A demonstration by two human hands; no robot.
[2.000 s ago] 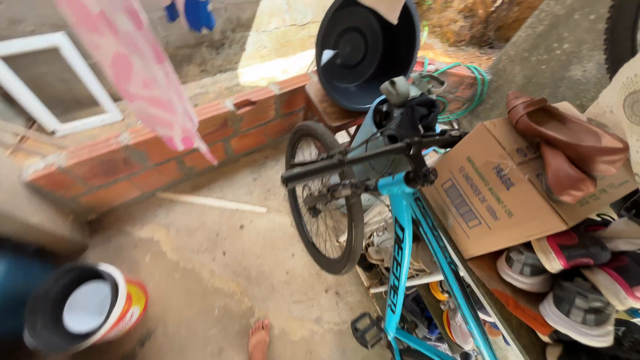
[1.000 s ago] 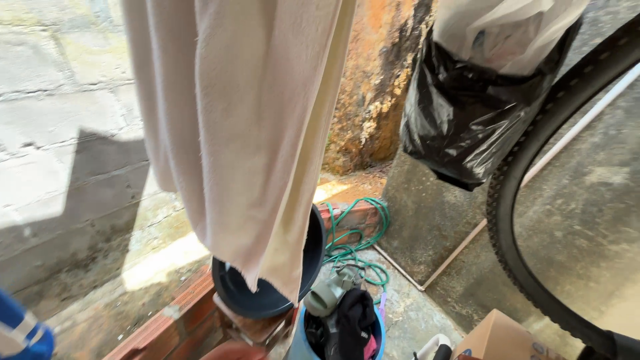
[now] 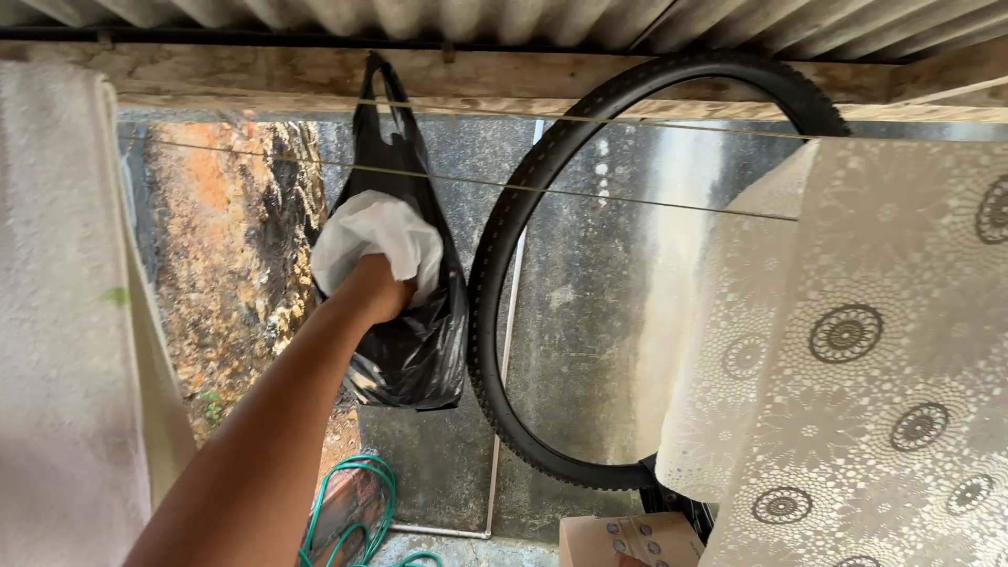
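My left hand [image 3: 387, 291] reaches in from the lower left to a black plastic bag [image 3: 417, 354] that hangs by its handles from a wooden beam. A crumpled white plastic bag [image 3: 378, 228] sits in the mouth of the black one and drapes over my left hand. The plastic hides my fingers, so their hold is unclear. My right hand is not in view.
A bicycle tyre [image 3: 488, 315] hangs right of the bag. Thin cords [image 3: 583, 195] cross in front. A patterned lace cloth [image 3: 882, 354] hangs at right, a pale cloth [image 3: 63, 315] at left. Below are a green hose [image 3: 390, 480] and cardboard box [image 3: 587, 539].
My left arm has come into view and its hand is now at the hanging bags. The view has swung up from the floor and bicycle to the beam and roof.
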